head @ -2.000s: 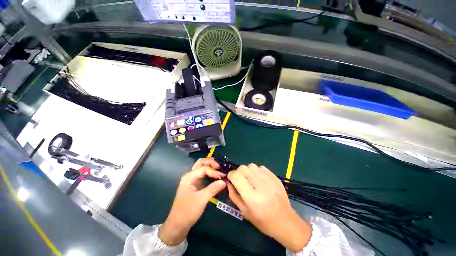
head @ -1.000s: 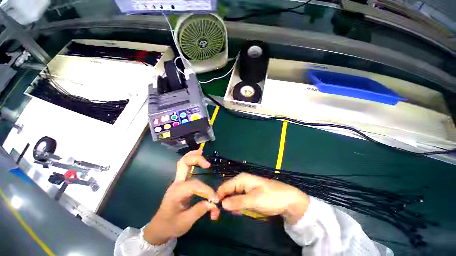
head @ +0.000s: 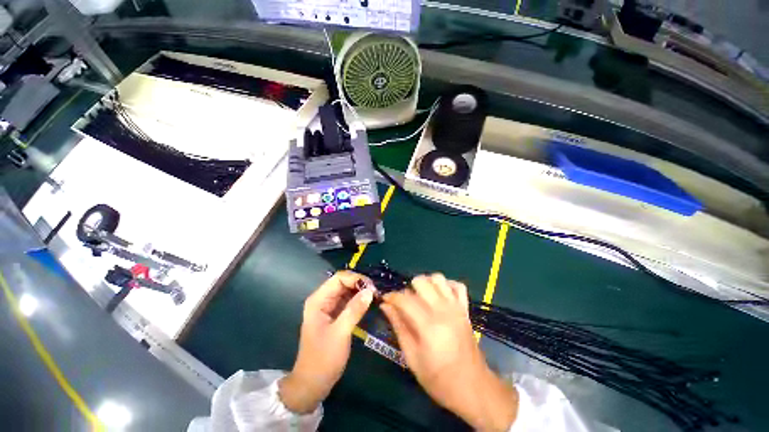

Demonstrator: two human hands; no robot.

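A loose bundle of thin black cables (head: pixel 582 356) lies on the green mat, running from behind my hands to the lower right. My left hand (head: pixel 333 325) pinches a small dark cable end between thumb and forefinger. My right hand (head: pixel 438 337) is close beside it, its fingers curled over the cable; what its fingertips grip is mostly hidden. The grey tape dispenser (head: pixel 333 190) with coloured buttons stands just beyond my left hand. A printed label strip (head: pixel 385 348) shows on the mat between my wrists.
A small green fan (head: pixel 379 76) stands behind the dispenser. Black tape rolls (head: pixel 444 168) sit in a tray beside it. A blue bin (head: pixel 628 179) lies in the long right tray. At left are a tray of cables (head: pixel 169 160), a loose tape roll (head: pixel 99 224) and red-handled tools (head: pixel 139 274).
The view has shifted. Both hands have moved up from the mat's lower part to the near ends of the cable bundle, and my left forefinger and thumb now close on a cable end there.
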